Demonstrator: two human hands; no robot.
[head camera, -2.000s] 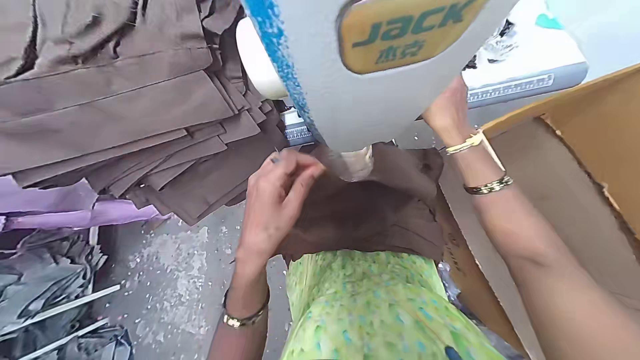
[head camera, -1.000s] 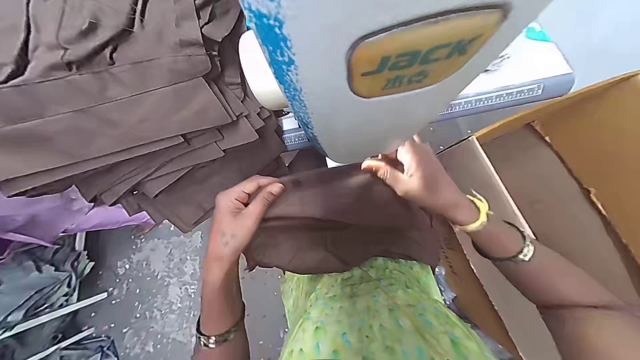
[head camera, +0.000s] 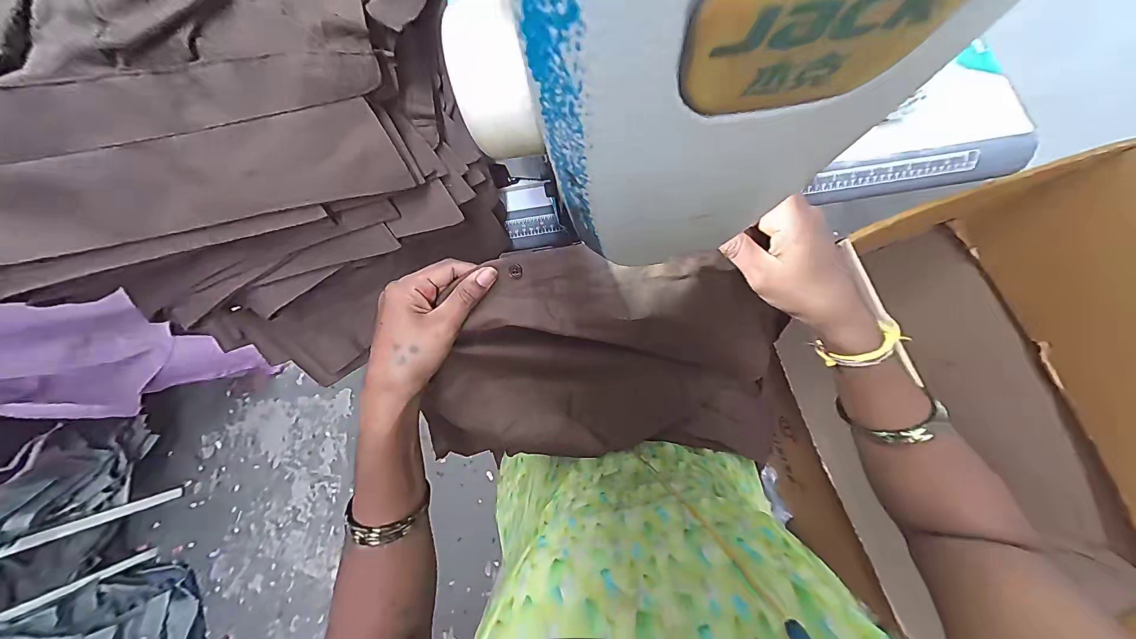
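Note:
A brown fabric piece (head camera: 586, 382) hangs between both hands over the lap, its upper edge stretched beneath the head of a Jack sewing machine (head camera: 692, 177). My left hand (head camera: 426, 328) pinches the upper left corner between thumb and fingers, beside a small dark button (head camera: 516, 271). At the upper right end my right hand (head camera: 790, 266) grips the same cloth, close against the machine head. The machine head hides the needle area. Part of a ruled metal plate (head camera: 534, 224) shows left of the head.
Stacked brown cut fabric pieces (head camera: 204, 186) lie at the left, with purple cloth (head camera: 80, 355) below them. Grey cloth (head camera: 80, 479) and pale strips sit lower left. An open cardboard box (head camera: 1056, 293) stands at the right. Behind it is a white machine bed with a ruler (head camera: 923, 169).
Two seconds ago the cloth was bunched under the machine head; now it is spread between the hands. Since one second ago, the right hand has moved right along its upper edge, and a button shows near the left hand.

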